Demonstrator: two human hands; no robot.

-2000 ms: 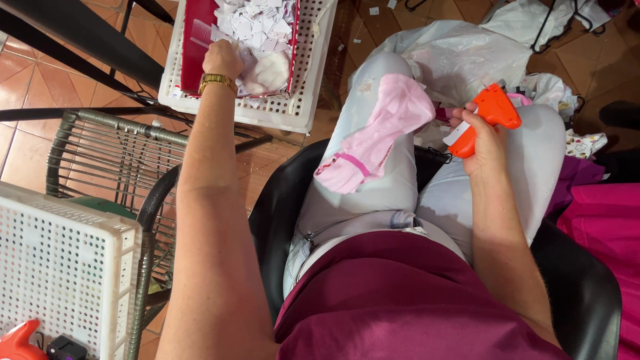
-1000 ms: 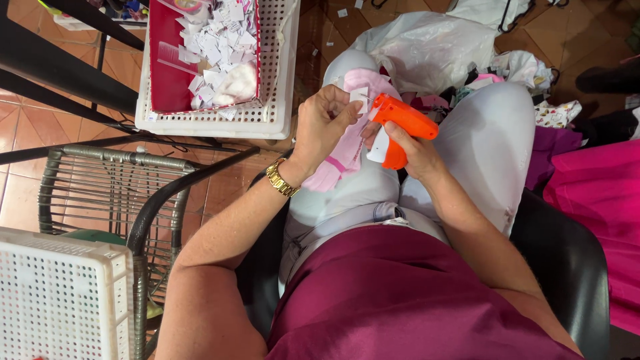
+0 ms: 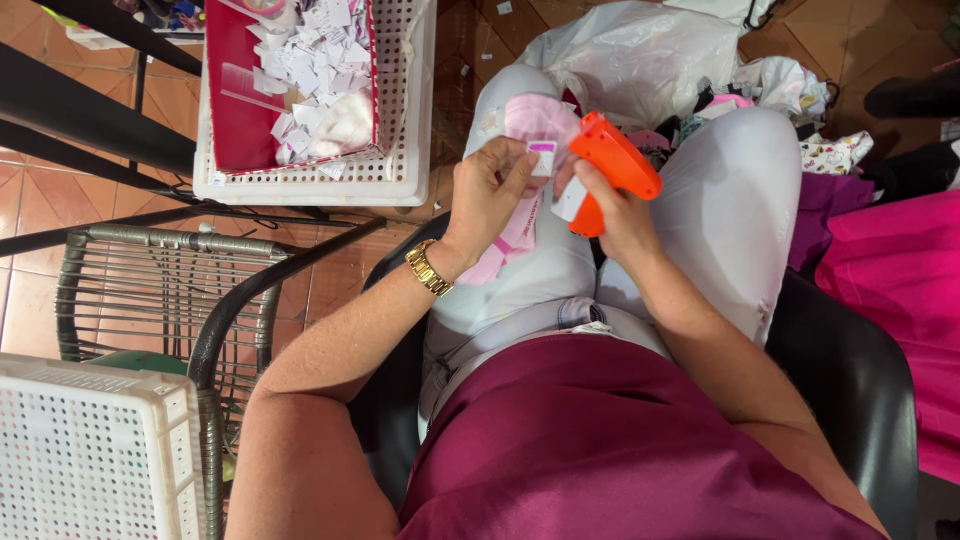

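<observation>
My left hand (image 3: 491,195) pinches a small white paper tag (image 3: 541,157) with a purple band, between thumb and fingertips. Just right of it, my right hand (image 3: 611,214) is closed around an orange tagging gun (image 3: 619,161), whose tip end points up and left beside the tag. Under both hands a pair of pink socks (image 3: 536,116) lies over my left thigh, partly hidden by my left fingers. Whether the gun's needle touches the tag, I cannot tell.
A red box (image 3: 244,131) of loose white tags sits on a white perforated crate (image 3: 315,191) at upper left. Another white crate (image 3: 82,442) stands at lower left by a woven chair (image 3: 172,292). Beyond my knees lie a plastic bag (image 3: 637,60) and clothes; pink fabric (image 3: 900,292) is at right.
My left hand has come from the tag box to my lap and now holds a tag. The tagging gun has moved left, over beside my left hand.
</observation>
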